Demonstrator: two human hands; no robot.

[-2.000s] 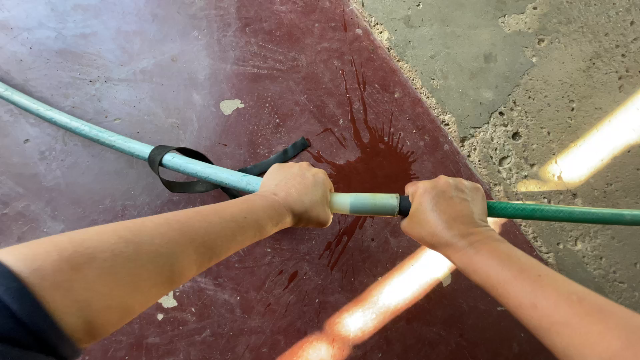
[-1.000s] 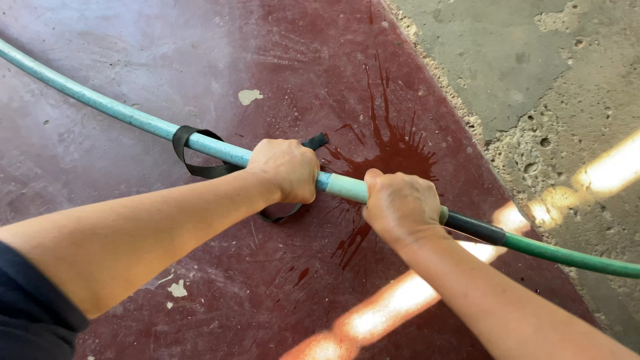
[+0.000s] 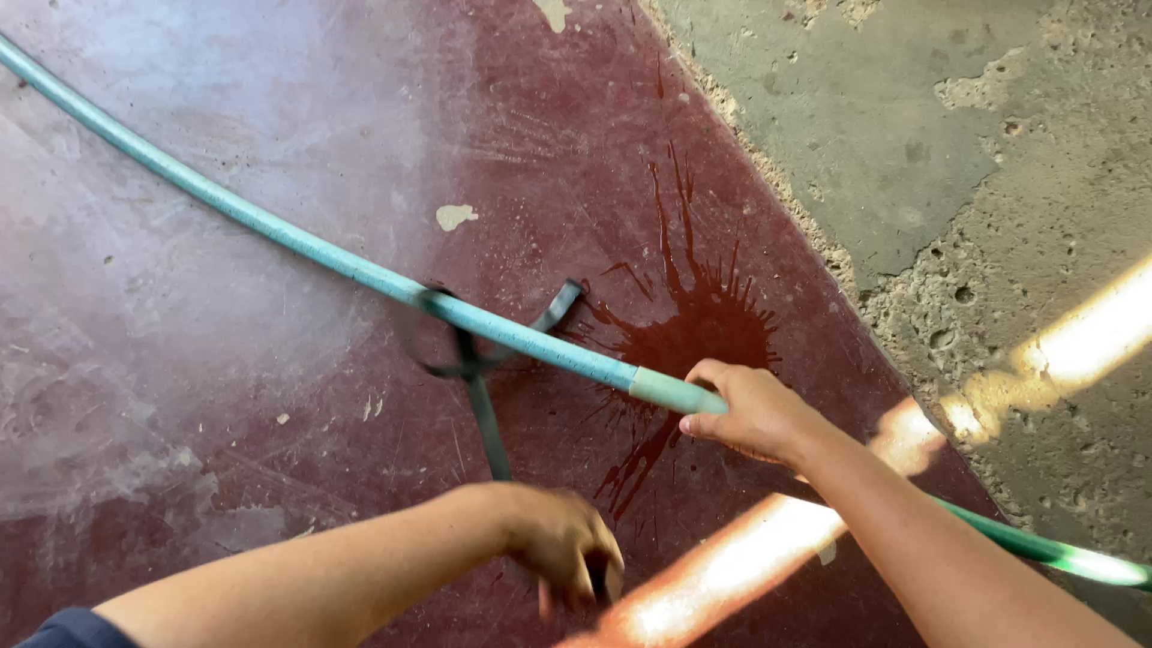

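My right hand (image 3: 751, 409) grips the pale sleeve (image 3: 670, 391) at the joint of a light blue hose (image 3: 315, 252). On the right a green hose (image 3: 1035, 544) comes out from beneath my right forearm. Around the blue hose loops a black strap (image 3: 486, 423), one end lying up on the floor and the other running down behind my left wrist. My left hand (image 3: 567, 549), blurred, is off the hose, low in the middle, fingers bent downward; whether it holds the dark thing at its fingers is unclear.
A dark wet splash (image 3: 706, 333) spreads on the red painted floor (image 3: 378, 504) behind my right hand. To the right, rough grey concrete (image 3: 864, 135) meets the red floor along a diagonal edge. A bright sunlight strip crosses both.
My left hand has let go of the blue hose and moved down. My right hand has stayed on the pale sleeve since a second ago. More of the black strap shows.
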